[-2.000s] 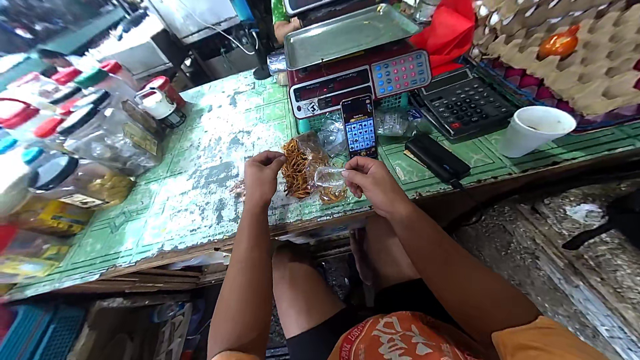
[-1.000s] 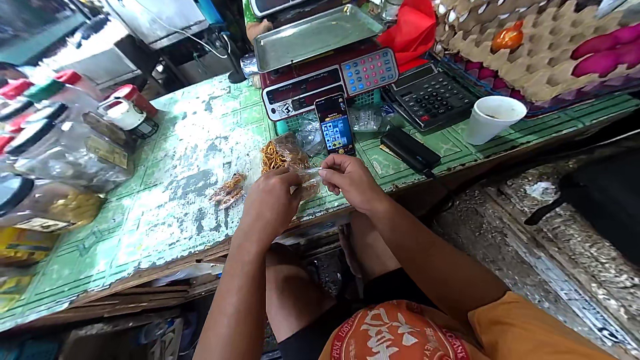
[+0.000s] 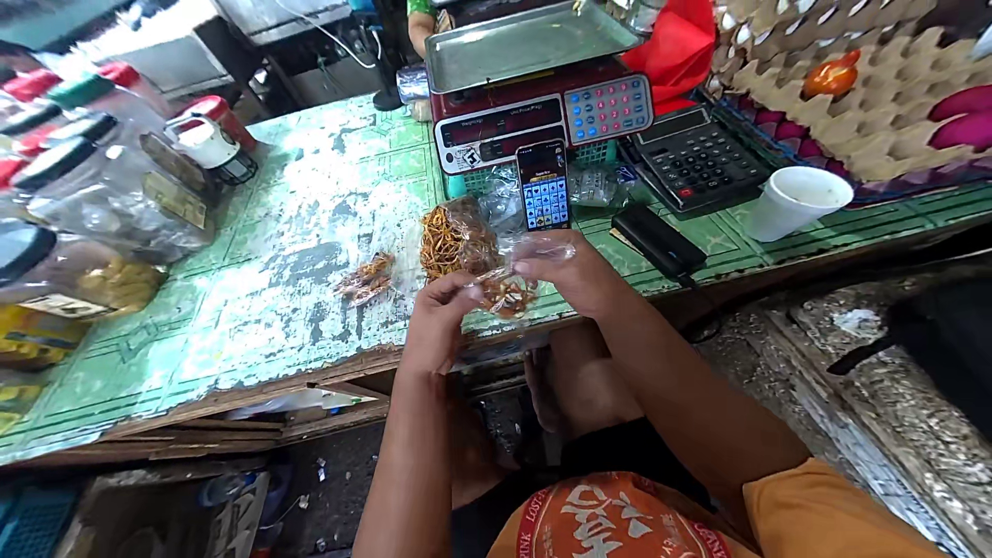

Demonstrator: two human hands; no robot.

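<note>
My left hand (image 3: 446,314) and my right hand (image 3: 566,271) pinch a small clear plastic bag (image 3: 542,249) between them, its filled lower part hanging over reddish-brown bits (image 3: 508,298) near the counter's front edge. Whether those bits are inside the bag or under it, I cannot tell. Just beyond my hands lies a larger clear bag of thin orange-brown snack sticks (image 3: 449,244). Left of it, some small filled plastic packets (image 3: 368,279) rest on the green counter cover (image 3: 302,256). A smartphone (image 3: 544,186) with a lit screen stands upright behind my right hand.
Behind the phone is a price-computing scale (image 3: 504,128) with a metal tray (image 3: 531,46). A calculator (image 3: 697,163), a black case-like object (image 3: 659,239) with a cable and a white cup (image 3: 798,203) stand to the right. Lidded plastic jars (image 3: 101,194) line the left. Another person's arm (image 3: 420,31) shows beyond.
Two seconds ago my hands were farther apart; they have come together at the small plastic bag. The small packets left of the snack bag are now more plainly in view.
</note>
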